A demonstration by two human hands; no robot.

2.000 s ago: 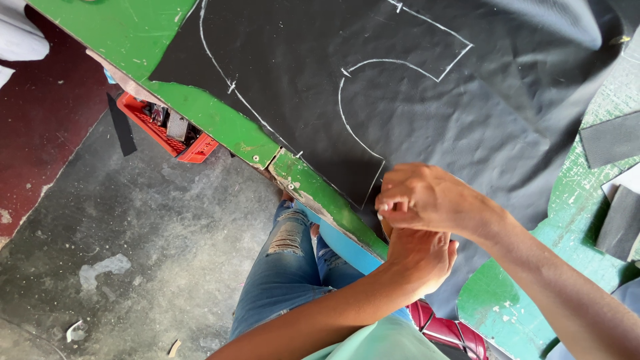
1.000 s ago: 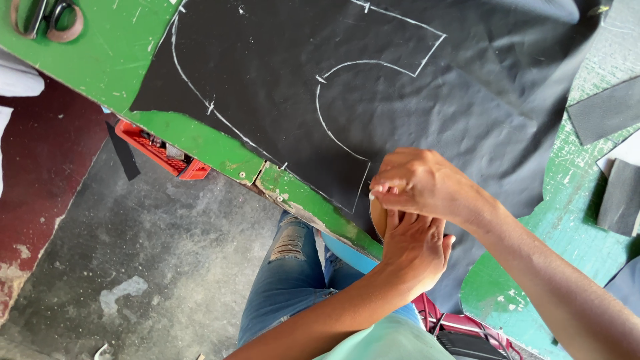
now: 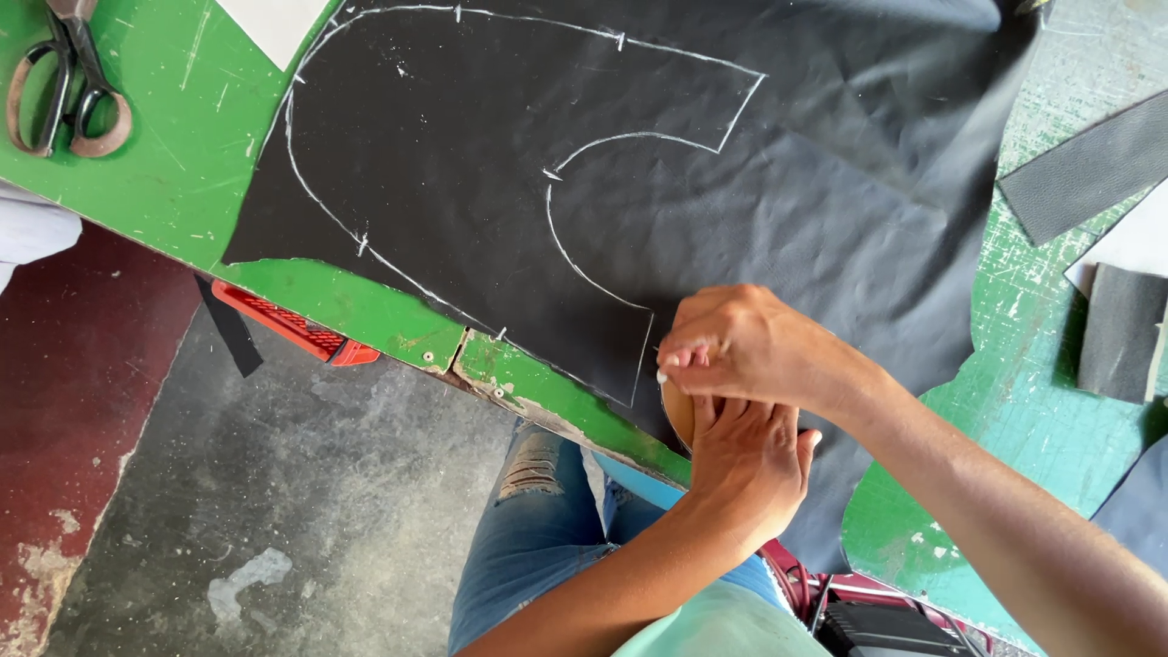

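Note:
My left hand (image 3: 744,465) lies flat with its fingers on a tan pattern piece (image 3: 678,411), which rests on black leather-like sheet material (image 3: 456,182). Just above it, my right hand (image 3: 744,342) is bent with fingertips pinched at the upper end of the pattern. A small thin object shows at those fingertips, mostly hidden, so its kind is unclear. My right wrist crosses over the left hand's fingers. Left of the hands, a curved white outline with short cross marks is drawn on the black sheet. Part of the pattern is under my left hand.
Scissors (image 3: 68,82) lie on the green table (image 3: 173,182) at upper left, near white material (image 3: 274,23). Grey-black pieces (image 3: 1086,164) (image 3: 1122,333) are at right. A red plastic crate (image 3: 283,319) stands below the table edge. A dark object with cables (image 3: 885,630) is at the bottom.
My left hand has gone from curled under the right hand to spread flat on the tan pattern. The right hand stays near the end of the drawn outline. The view has shifted, bringing the scissors in.

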